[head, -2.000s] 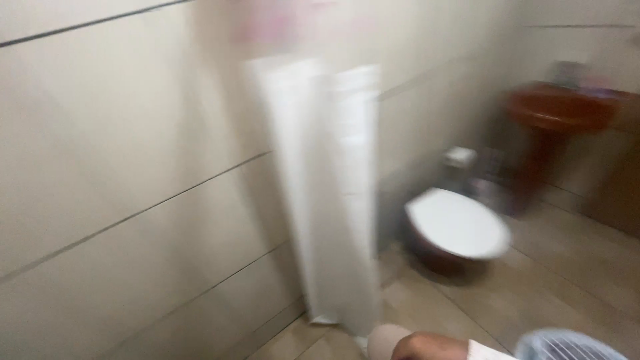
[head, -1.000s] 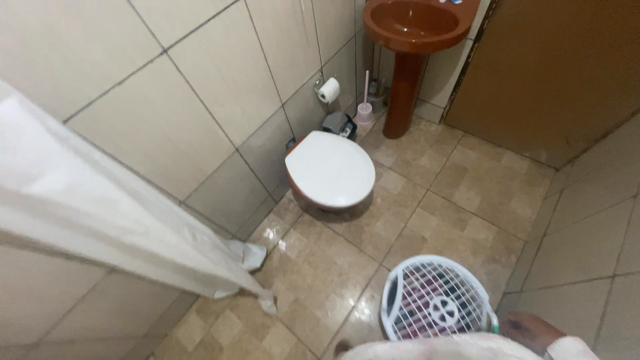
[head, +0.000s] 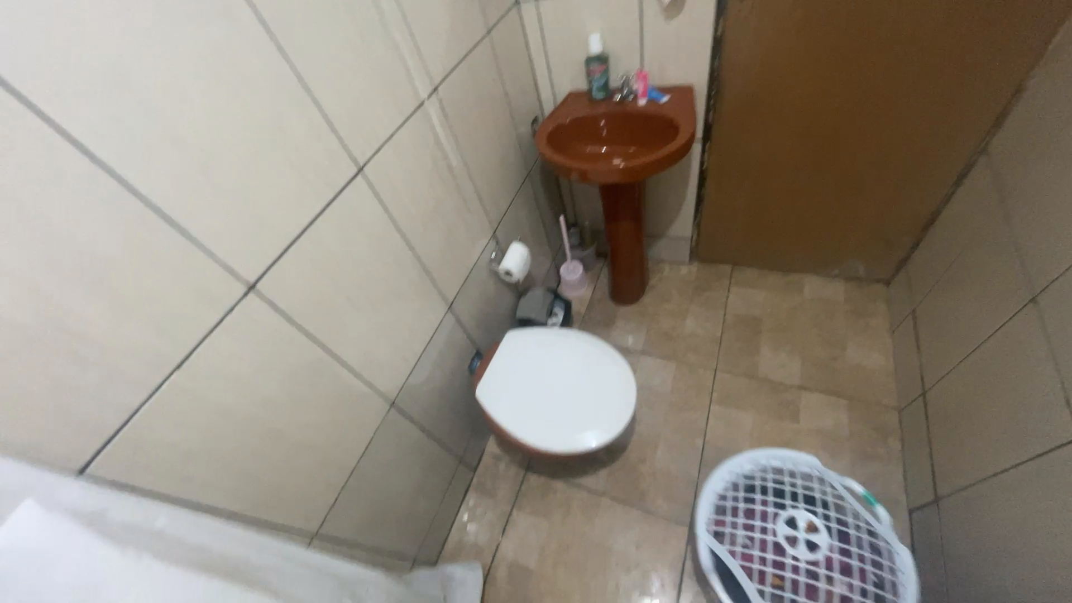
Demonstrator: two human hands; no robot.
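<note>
Neither my left hand nor my right hand shows in the head view now. Nearest to me, at the lower right, stands a round white plastic laundry basket (head: 804, 536) with a lattice lid; dark and reddish cloth shows through the gaps. A toilet with its white lid (head: 557, 389) down is at the centre by the left wall. Part of a whitish curtain (head: 167, 544) crosses the lower left corner.
Behind the toilet are a paper roll (head: 514, 262) on the wall, a small grey bin (head: 543, 307) and a pink toilet brush holder (head: 573, 277). A reddish-brown pedestal sink (head: 615, 142) holds a green bottle (head: 597, 71). A brown door (head: 846, 134) closes the far side.
The hand seen beside the basket one second ago is out of view. The view has shifted, and less of the curtain shows.
</note>
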